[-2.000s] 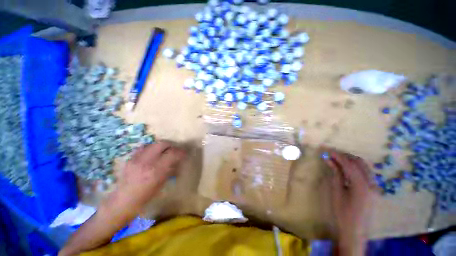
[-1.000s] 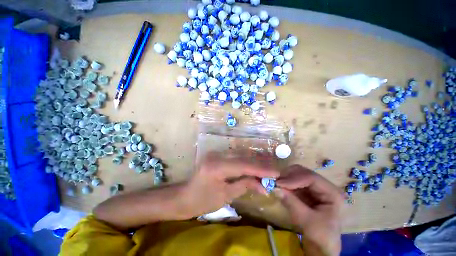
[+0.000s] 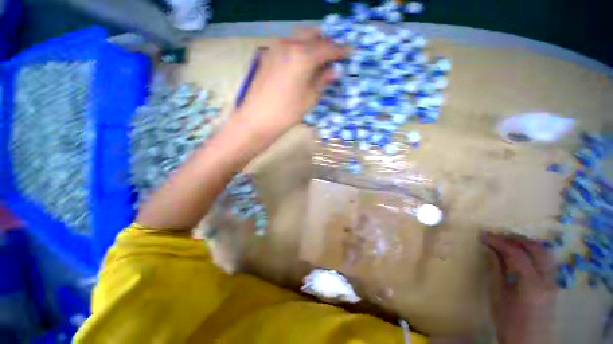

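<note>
My left hand [image 3: 289, 77] reaches to the left edge of the heap of assembled blue-and-white pieces [image 3: 383, 80]; blur hides whether its fingers hold one. My right hand [image 3: 523, 269] is low at the right, beside the loose heap of blue-and-white bases [image 3: 591, 218]. It is blurred, with a bluish spot near its fingertips, so a grip cannot be told. Pale grey-green caps [image 3: 168, 127] lie at the left, partly behind my left forearm. One single piece [image 3: 354, 166] lies on the clear plastic sheet [image 3: 336, 215]. A flat white disc [image 3: 429, 214] lies at the sheet's right.
A blue tub [image 3: 121, 127] full of pale caps stands far left. A dark-blue pen or knife [image 3: 250, 77] is partly behind my left hand. A white teardrop-shaped container [image 3: 536, 126] lies upper right. A white wad [image 3: 331, 285] is at the near edge by my yellow garment.
My hands were together over a small blue-and-white piece at the near centre. They have parted: the left moved up to the assembled heap, the right moved right toward the bases. The view has shifted.
</note>
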